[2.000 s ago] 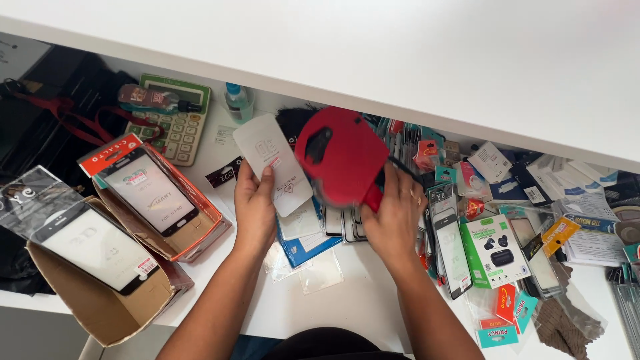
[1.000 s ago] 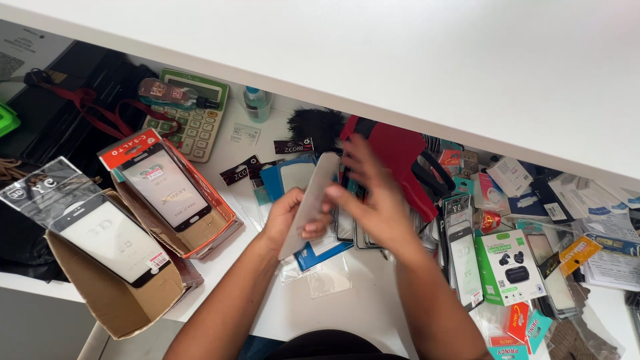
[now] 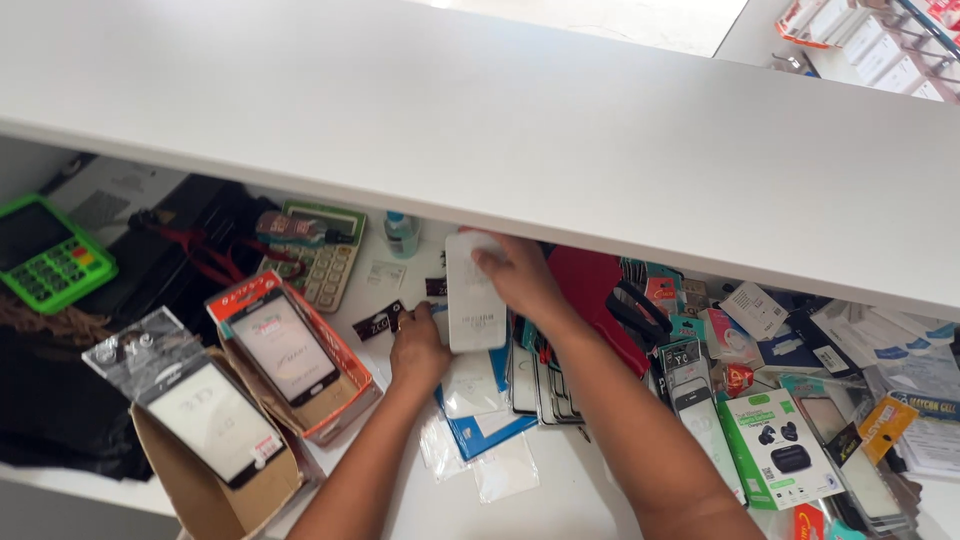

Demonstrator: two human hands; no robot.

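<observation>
My right hand (image 3: 517, 274) grips the upper end of a white phone-shaped screen protector sheet (image 3: 478, 300), thumb on its face. Beside its lower left edge is my left hand (image 3: 421, 341), fingertips near a small black label card (image 3: 378, 321); whether it holds anything is hidden. Beneath the sheet lie clear plastic sleeves (image 3: 506, 469) and a blue card (image 3: 466, 439). Right of them, several black-edged screen protectors (image 3: 555, 390) are stacked. A red object (image 3: 592, 300) with a black strap lies behind my right forearm.
Two open cardboard boxes (image 3: 176, 465) with packaged screen protectors stand at left, near a calculator (image 3: 330, 262) and a green card terminal (image 3: 52, 255). A small bottle (image 3: 401, 234) stands behind. Packages and an earbuds box (image 3: 780, 450) crowd the right. A white counter (image 3: 480, 135) overhangs the shelf.
The red object, in my right hand two seconds ago, now lies on the shelf. The white sheet has gone from my left hand to my right. The view has shifted, showing more counter.
</observation>
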